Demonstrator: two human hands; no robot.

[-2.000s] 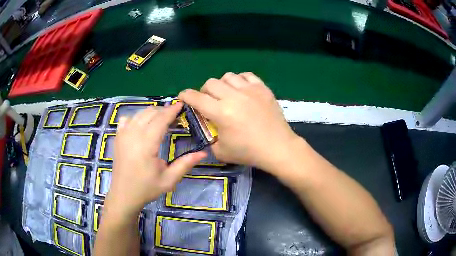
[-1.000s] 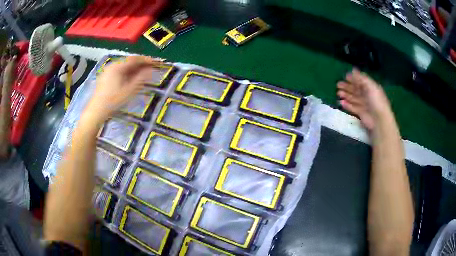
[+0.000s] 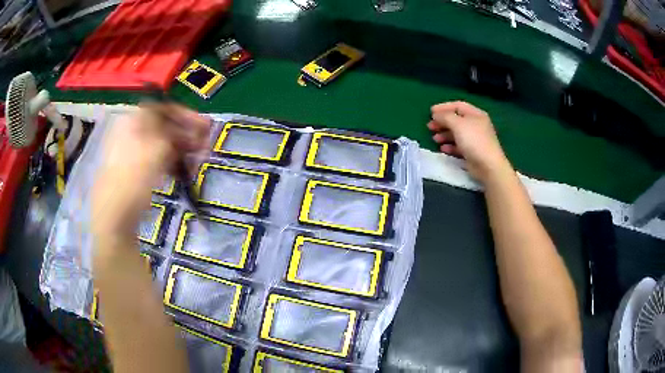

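Observation:
The pocketed translucent tray (image 3: 278, 240) lies in front of me, with rows of open yellow-and-black front frames (image 3: 339, 207) in it. My left hand (image 3: 157, 146) is blurred over the tray's upper left. Its fingers are closed on a thin dark piece that looks like a front frame; the hand hides most of it. My right hand (image 3: 467, 135) is over the near edge of the green belt, right of the tray, with fingers loosely curled and nothing visible in it. A yellow-edged unit (image 3: 332, 64) lies on the belt.
The green belt (image 3: 394, 95) also bears a red tray (image 3: 142, 44), a yellow unit (image 3: 200, 79), a small red-and-black item (image 3: 233, 55) and dark units (image 3: 490, 79). A black slab (image 3: 599, 258) and a fan (image 3: 649, 320) are at right. Another fan (image 3: 24, 109) is at left.
The unit both hands held two seconds ago is out of them, and the hands are apart. Since one second ago, a thin dark piece shows in my left hand. The camera view has shifted.

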